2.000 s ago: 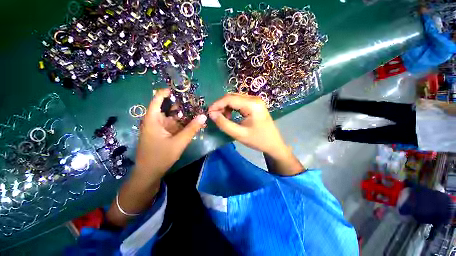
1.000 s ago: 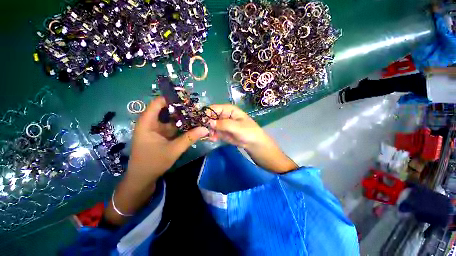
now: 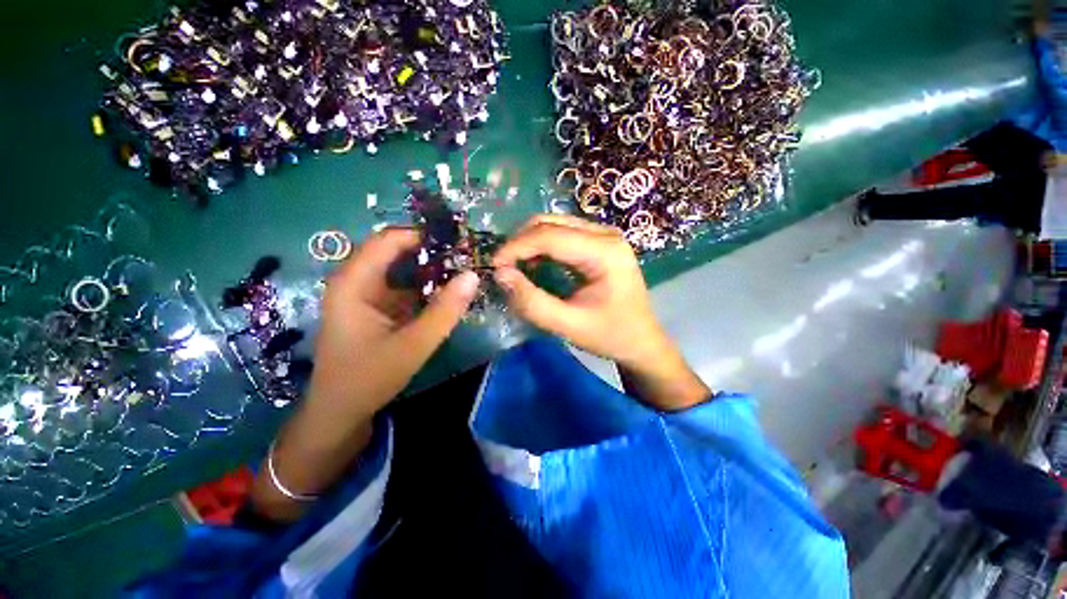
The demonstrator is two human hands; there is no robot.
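My left hand holds a bunch of dark purple flex circuit assemblies between thumb and fingers above the green mat. My right hand meets it from the right, thumb and forefinger pinched on a small part at the bunch's edge; that part is too small to make out. The main mixed pile of dark and silver parts lies beyond my left hand. The more coppery ring pile lies beyond my right hand on clear plastic. White bits lie just past the bunch.
Loose pale rings and a small dark cluster lie left of my left hand. A clear blister tray with a small heap is at far left. The bench edge runs diagonally at right, with red stools and people beyond.
The bunch stays in my left hand. My right fingers have risen slightly and pinch at its edge. The larger ring seen beyond the bunch a second ago now shows only as a faint blur.
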